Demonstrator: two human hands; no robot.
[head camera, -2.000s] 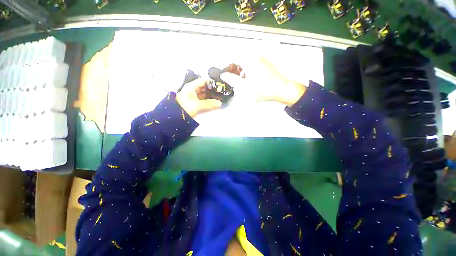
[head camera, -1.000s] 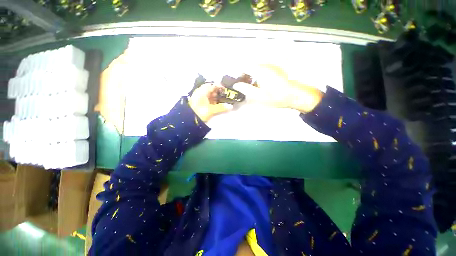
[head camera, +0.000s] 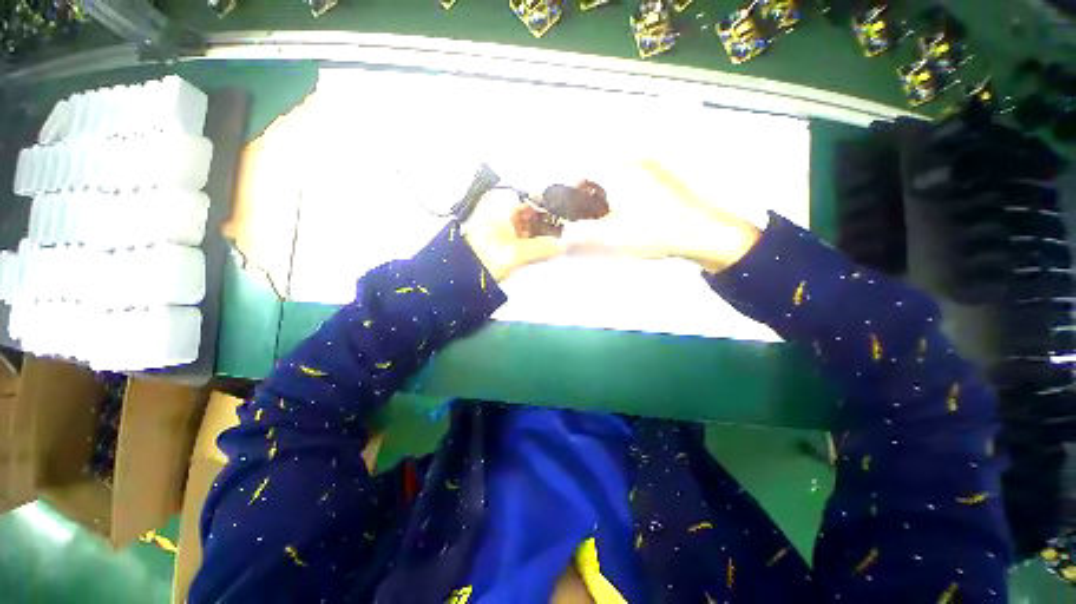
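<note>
My left hand (head camera: 507, 242) and my right hand (head camera: 649, 224) meet over the white work sheet (head camera: 378, 260), both partly washed out by glare. Between them they hold a partly assembled unit (head camera: 566, 201). A dark rounded cover shows on top, with reddish-brown patches at both sides, too blurred to tell apart from fingertips. The circuit board inside is mostly hidden by the cover and fingers. A dark bundled cord (head camera: 477, 189) sticks out beyond my left hand, with a thin line trailing left from it onto the sheet.
A green conveyor (head camera: 448, 26) with rows of circuit-board assemblies (head camera: 653, 26) runs behind a pale edge rail. White trays (head camera: 112, 224) are stacked at left, beside a tan paper piece (head camera: 262, 195). Black ribbed stacks (head camera: 962, 248) stand at right. Brown cardboard boxes (head camera: 171, 442) are below left.
The yellow and black detail seen between my hands earlier is now mostly covered, and the dark cover shows over it. The bundled cord shows more clearly. The view has shifted slightly.
</note>
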